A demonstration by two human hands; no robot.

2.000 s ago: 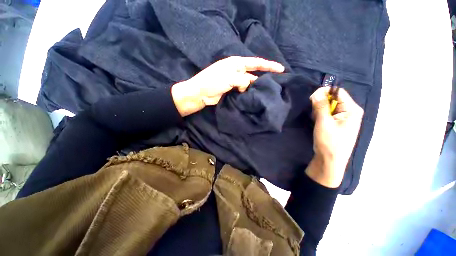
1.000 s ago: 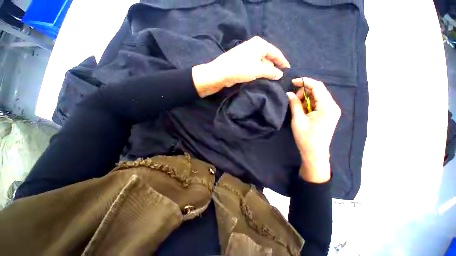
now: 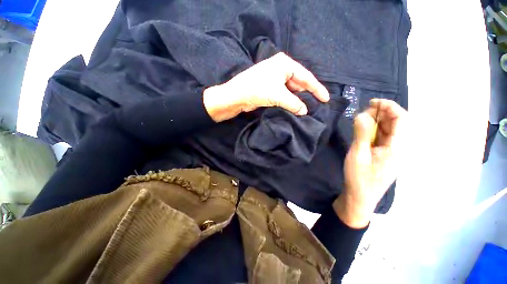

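Note:
A dark navy garment [image 3: 344, 41] lies spread and partly bunched in front of me. My left hand [image 3: 267, 89] pinches its cloth between thumb and fingers, just above a rounded bunched fold. A small dark label [image 3: 349, 100] with pale printing shows between my hands, near a seam. My right hand [image 3: 373, 150] is blurred, right of the label, with yellow-handled thread snips [image 3: 376, 133] in it. The snips are mostly hidden by the fingers and their blades are too blurred to make out.
The garment lies on a white table [image 3: 445, 72] with a curved edge. Brown corduroy clothing [image 3: 150, 233] is against the near side. A blue bin [image 3: 25, 12] shows at the upper left, a blue object [image 3: 489, 266] at the lower right and a pale green bundle [image 3: 25, 166] at the left.
Over the last second my right hand has moved right and down, away from my left hand, with the snips in it. The label has come into view. The camera view has shifted slightly.

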